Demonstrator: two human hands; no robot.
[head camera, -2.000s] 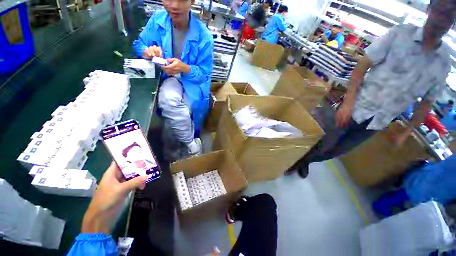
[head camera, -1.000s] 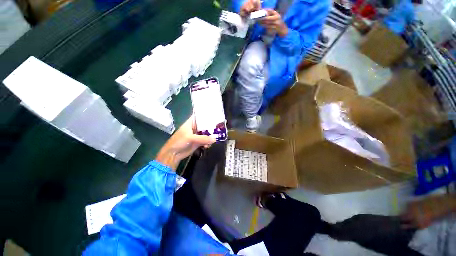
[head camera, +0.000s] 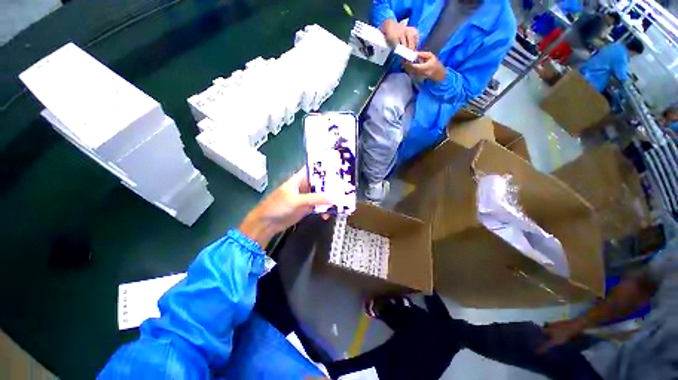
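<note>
My left hand, in a blue sleeve, holds a smartphone upright in front of me. Its screen is bright white with dark patches. The thumb lies over its lower edge. My right hand is not in view. Behind the phone, a row of small white boxes runs in a jagged line along the green bench. A leaning stack of longer white boxes is at the left. A brown carton with rows of small white printed boxes stands just right of and below the phone.
A large carton with pale plastic bags stands at the right. A person in a blue smock sits across, holding a small white box. Another person's arm is at lower right. A white box lies at the bench's near edge.
The view has swung so the bench fills more of the left side. The phone stays in my left hand, and its screen picture differs. The standing person now shows only at the lower right.
</note>
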